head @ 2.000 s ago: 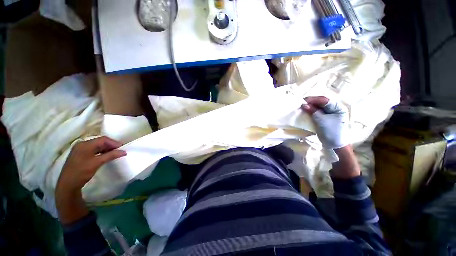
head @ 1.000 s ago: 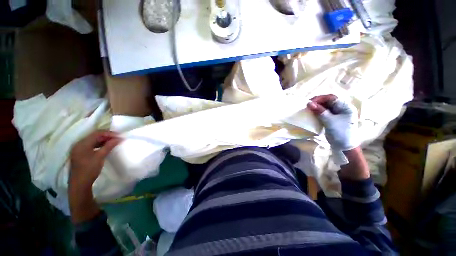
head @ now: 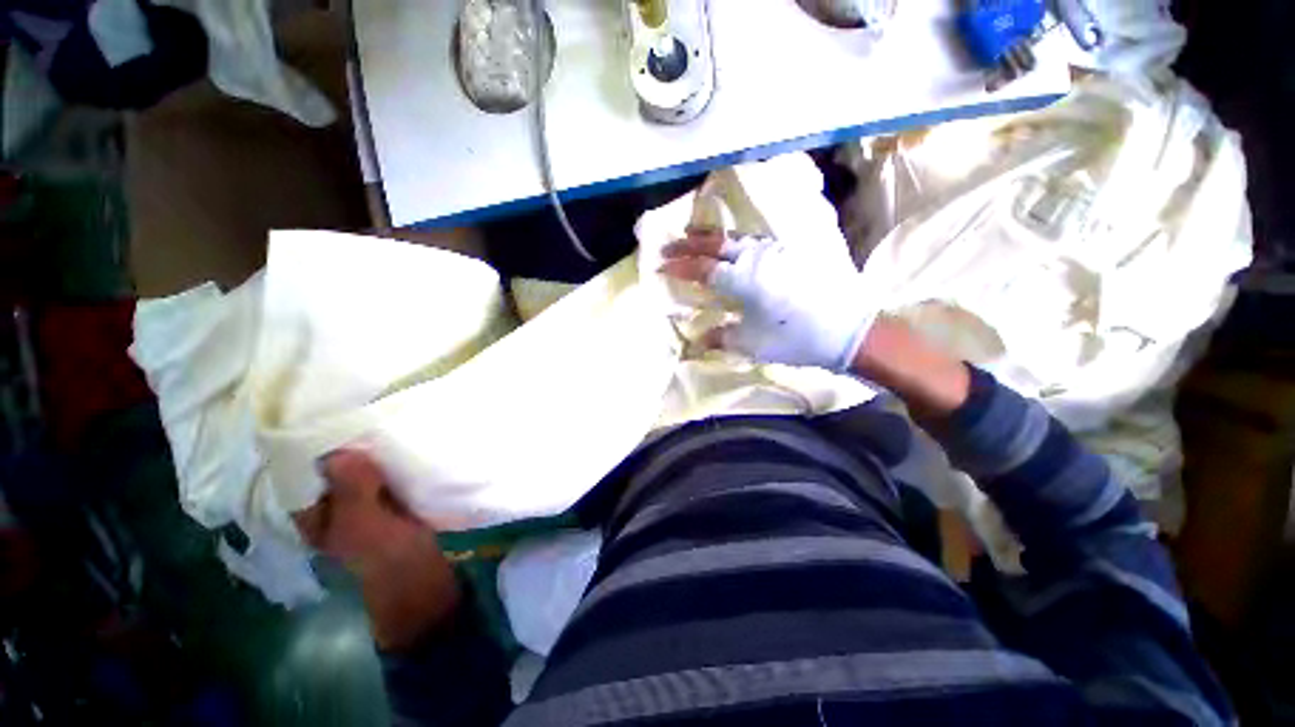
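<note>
A cream-white garment piece (head: 526,419) lies across my lap, from the left heap to below the table's front edge. My left hand (head: 362,511), bare and blurred, is at its lower left edge with the cloth at the fingers; whether it grips is unclear. My right hand (head: 774,298), in a white covering with bare fingertips, lies over gathered cloth near the middle, below the sewing point (head: 668,64). Its fingers are spread somewhat, and whether they pinch cloth is hard to tell.
The white, blue-edged table (head: 426,142) is ahead. It has a button well (head: 497,57), a grey cable (head: 547,171) hanging over the edge and a blue hex key holder (head: 1006,26). A large cloth heap (head: 1051,256) is at right, a cardboard box (head: 213,185) at left.
My right hand has moved left to the middle of the cloth. My left hand has moved lower and right. The cloth is no longer stretched straight, and the view has shifted left.
</note>
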